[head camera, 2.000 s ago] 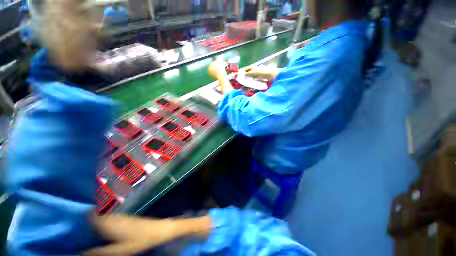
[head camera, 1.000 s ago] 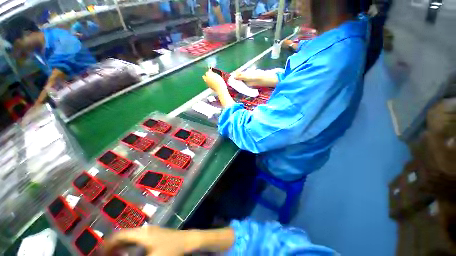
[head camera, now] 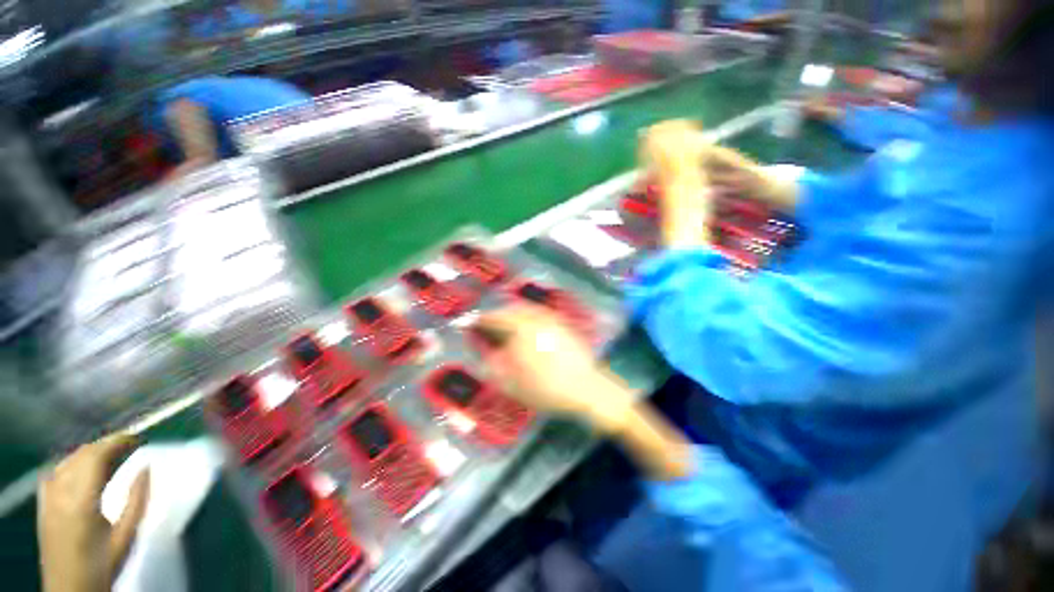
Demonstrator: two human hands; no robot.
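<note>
A clear plastic phone tray (head camera: 399, 463) lies tilted across the view, holding two rows of red keypad phones (head camera: 372, 434) with black screens and small white patches beside several. My right hand (head camera: 555, 364) is over a phone in the row nearer me, fingers on or just above it; blur and the hand hide whether it grips it. My left hand (head camera: 87, 520) is at the lower left, fingers and thumb closed around limp white protective sleeves (head camera: 168, 509) left of the tray.
Stacked filled trays (head camera: 179, 278) stand at the left. A green conveyor belt (head camera: 462, 179) runs behind the tray, with another tray stack (head camera: 335, 133) across it. A person in a blue smock (head camera: 855, 289) works at the right; another bends across the belt.
The view has swung left. My left hand has come into view on the white sleeves. My right hand has moved from the tray's near-left end to a phone farther along the near row.
</note>
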